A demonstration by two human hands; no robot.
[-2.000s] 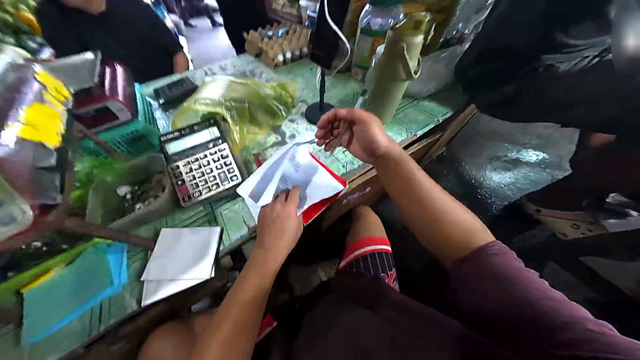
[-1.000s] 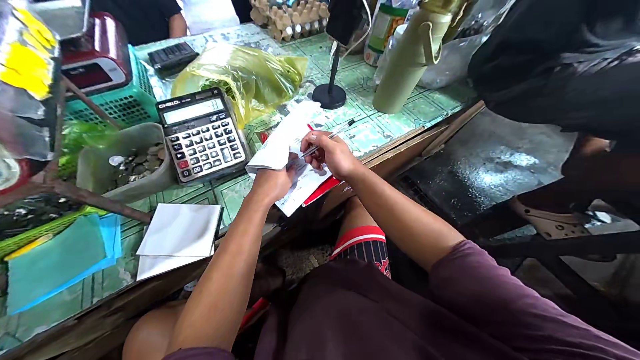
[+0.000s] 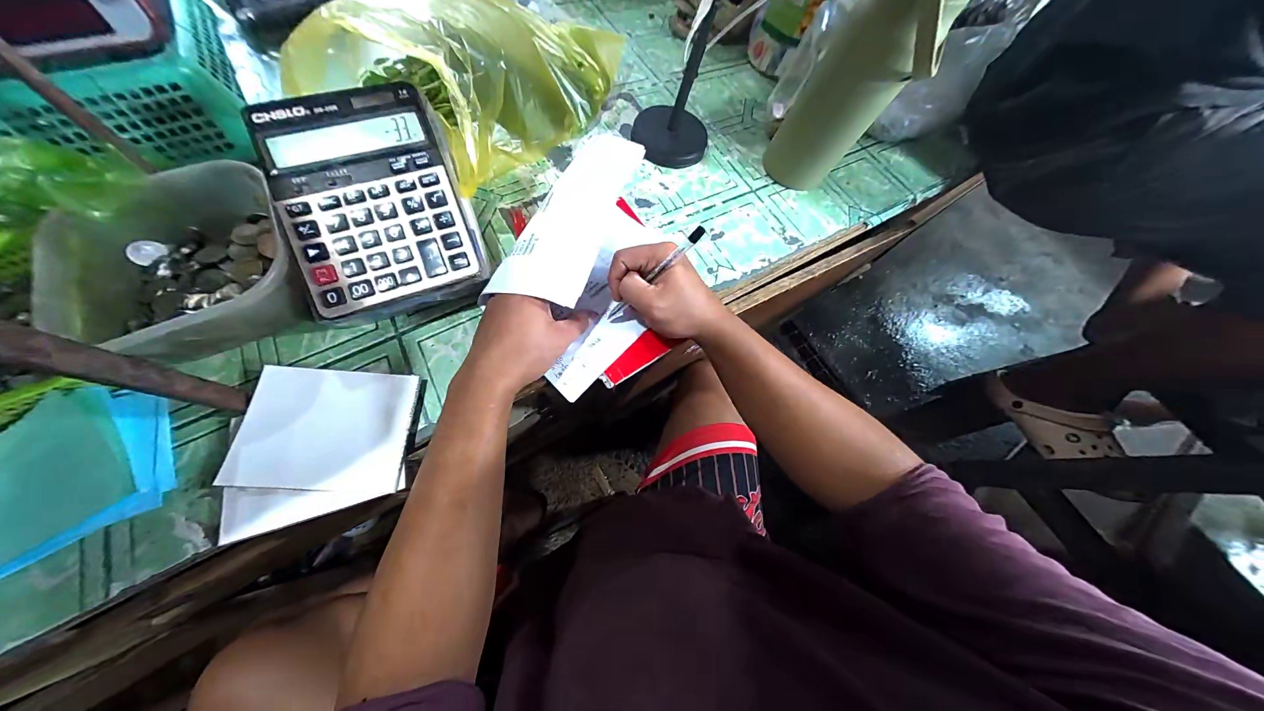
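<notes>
White paper sheets [image 3: 583, 222], some bearing writing, lie over a red item [image 3: 640, 357] at the table's front edge. My left hand [image 3: 523, 341] grips the folded-back sheets along their left side, its thumb on the page. In my right hand [image 3: 667, 288] is a pen [image 3: 675, 254], held in a writing grip with the fist resting on the paper; its tip is hidden. A desk calculator [image 3: 370, 202] with a lit display lies left of the papers. Nearer my left forearm sits a stack of white paper [image 3: 321, 430].
Behind the papers are a yellow plastic bag [image 3: 464, 74] of greens, a black round stand [image 3: 670, 135] and a green flask [image 3: 839, 99]. A coin tub [image 3: 178, 267] and teal basket [image 3: 148, 99] stand left. A person in dark clothing [image 3: 1126, 128] is at right.
My right hand, raised off the papers two seconds ago, has come down onto them with the pen. The sheets are now folded back under my left hand. The view has moved closer to the table.
</notes>
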